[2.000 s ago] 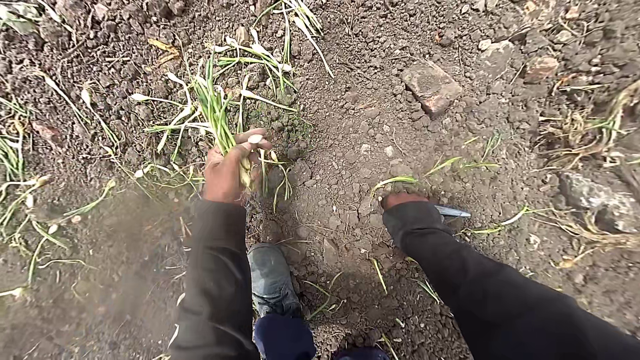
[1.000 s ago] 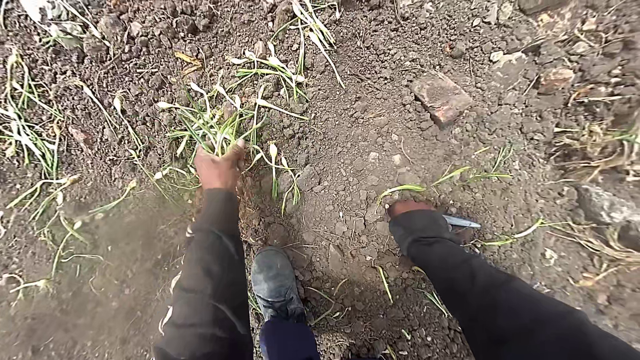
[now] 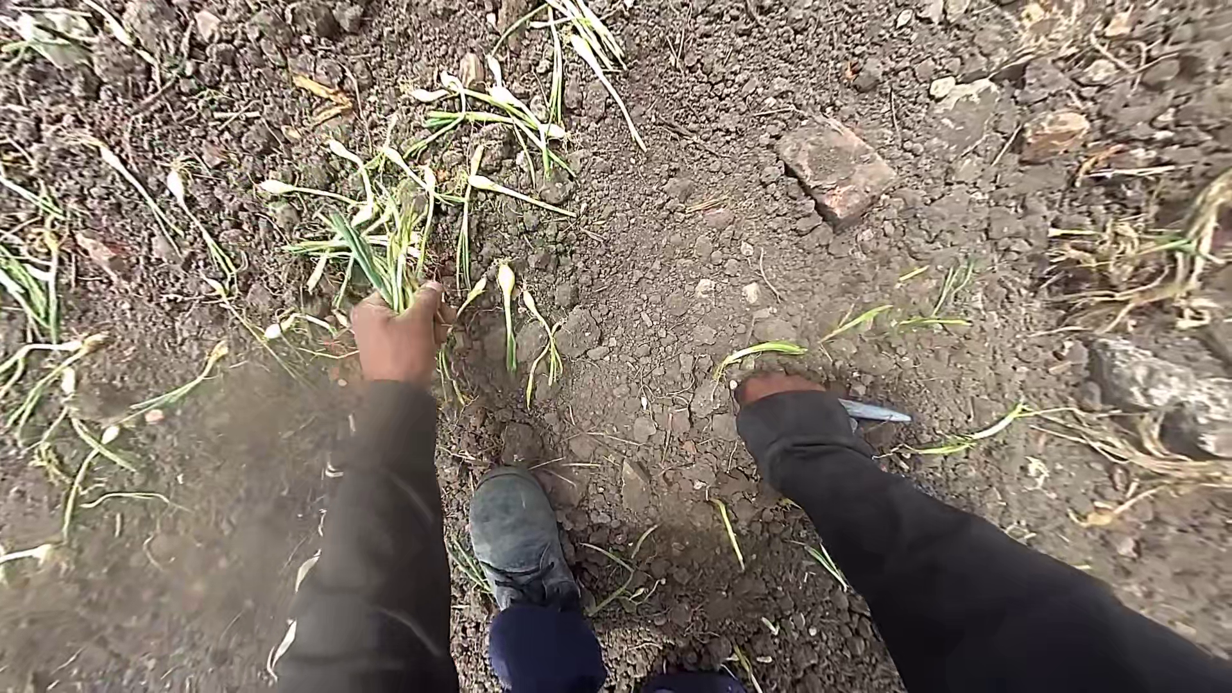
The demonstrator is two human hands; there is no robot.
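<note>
My left hand (image 3: pixel 399 337) is closed around the lower part of a bunch of green shoots (image 3: pixel 390 255) with pale bulbs, at the left of centre. More bulb plants (image 3: pixel 508 308) lie on the soil just right of that hand, and others (image 3: pixel 515 111) above it. My right hand (image 3: pixel 778 387) is low over the soil at centre right, mostly hidden by its dark sleeve, so its fingers do not show. From beside the right wrist sticks out a pointed grey blade-like tool (image 3: pixel 874 412); its other end is hidden. A cut green leaf (image 3: pixel 760 356) lies just above the right hand.
A flat reddish stone or brick piece (image 3: pixel 837 171) lies up and right. A pale rock (image 3: pixel 1160 390) and dry stalks (image 3: pixel 1145 255) are at the right edge. My shoe (image 3: pixel 520 534) stands between the arms. Scattered bulb plants (image 3: pixel 87 433) lie at the far left.
Two seconds ago my left hand was raised with a bulb by its thumb; it then reached in among the plants on the soil and now grips a bunch. The right hand has hardly moved.
</note>
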